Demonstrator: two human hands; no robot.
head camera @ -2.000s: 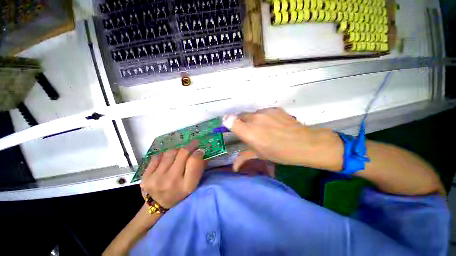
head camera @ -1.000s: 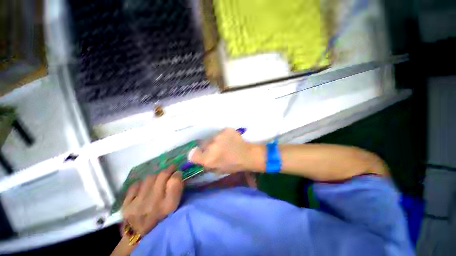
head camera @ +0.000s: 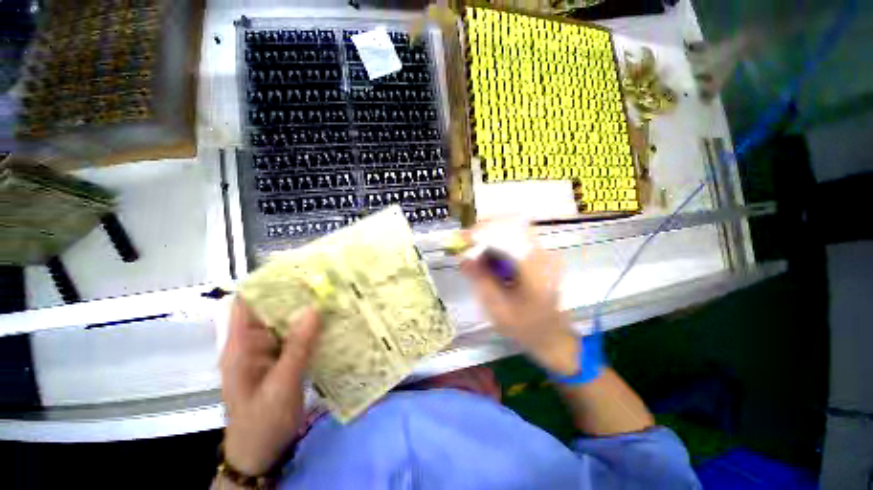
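My left hand (head camera: 263,373) holds a circuit board (head camera: 383,297) by its left edge, thumb on top. The cream printed face is up, with a small yellow component (head camera: 324,287) on it near my thumb. My right hand (head camera: 526,297), blurred, is to the right of the board and apart from it. It holds a purple hand tool (head camera: 501,267) in the palm. A small yellowish component (head camera: 458,245) shows at its fingertips. A blue strap is on my right wrist.
A clear tray of black parts (head camera: 304,144) lies beyond the board. A cardboard tray of yellow components (head camera: 550,105) is right of it, with loose yellowish parts (head camera: 649,86) beside it. A board stack (head camera: 48,215) and a brownish tray (head camera: 177,115) are at left. Metal rails (head camera: 660,222) cross the bench.
The board has turned from its green face to its cream face and is held up by my left hand. My right hand has left the board and moved right. The view has shifted to show more trays.
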